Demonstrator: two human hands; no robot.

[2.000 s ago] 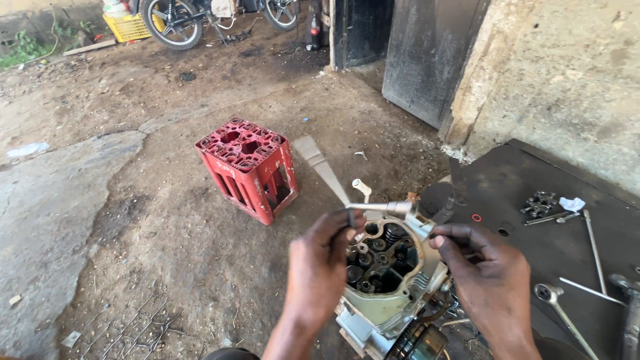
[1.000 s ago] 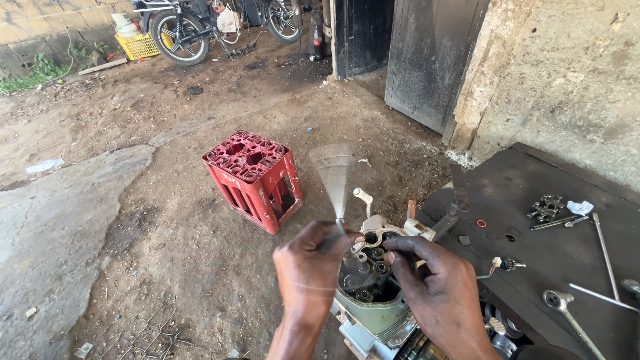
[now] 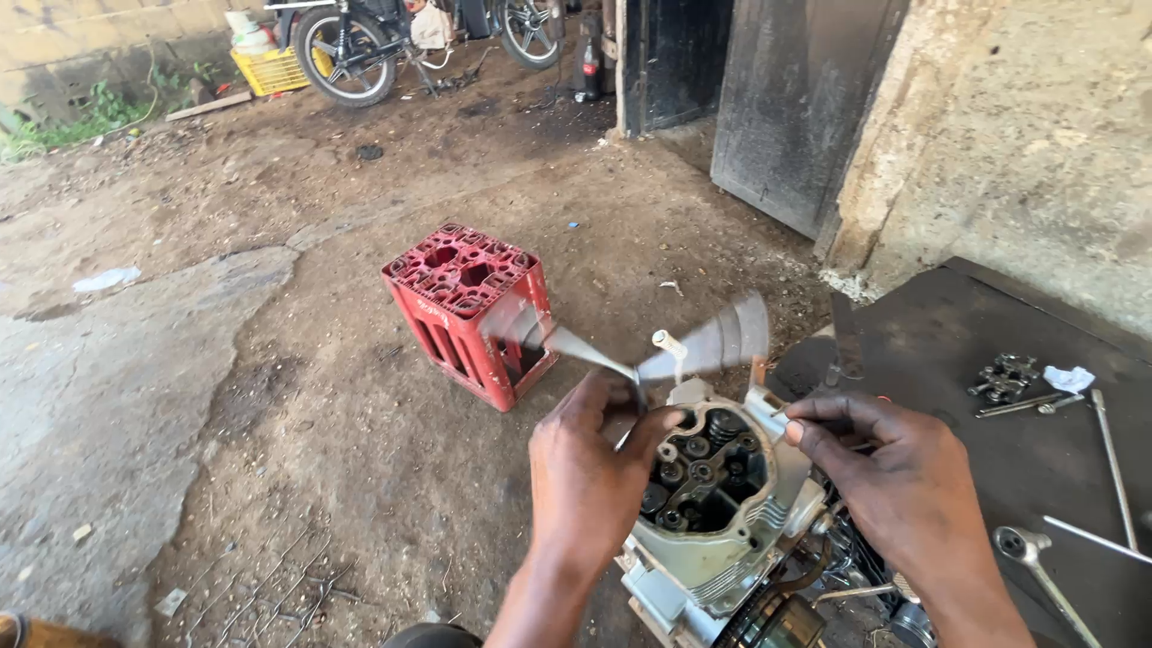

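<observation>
An open engine cylinder head (image 3: 702, 468) with valve springs and rocker-area parts showing stands upright on the engine, low and right of centre. At its upper left edge, my left hand (image 3: 598, 450) has its thumb and fingers closed round a metal hand tool (image 3: 637, 373), whose motion blur fans out to both sides; its exact kind cannot be told. The fingertips of my right hand (image 3: 886, 459) are pinched together by the head's upper right edge, with a small thin piece at their tips. Whether they grip it is unclear. A pale tube (image 3: 668, 342) rises behind the head.
A red plastic bottle crate (image 3: 468, 315) stands on the dirt floor left of the engine. On the dark tabletop (image 3: 909, 333) at right lie a ratchet (image 3: 1021, 544), metal rods, small metal parts (image 3: 1003, 378) and white paper (image 3: 1069, 378). Behind are a motorcycle (image 3: 346, 54) and a metal door (image 3: 801, 99).
Two seconds ago a metal bar spanned between my hands over the head. My right hand moved in over the opening, then back to the right edge. The blurred tool fans wider now.
</observation>
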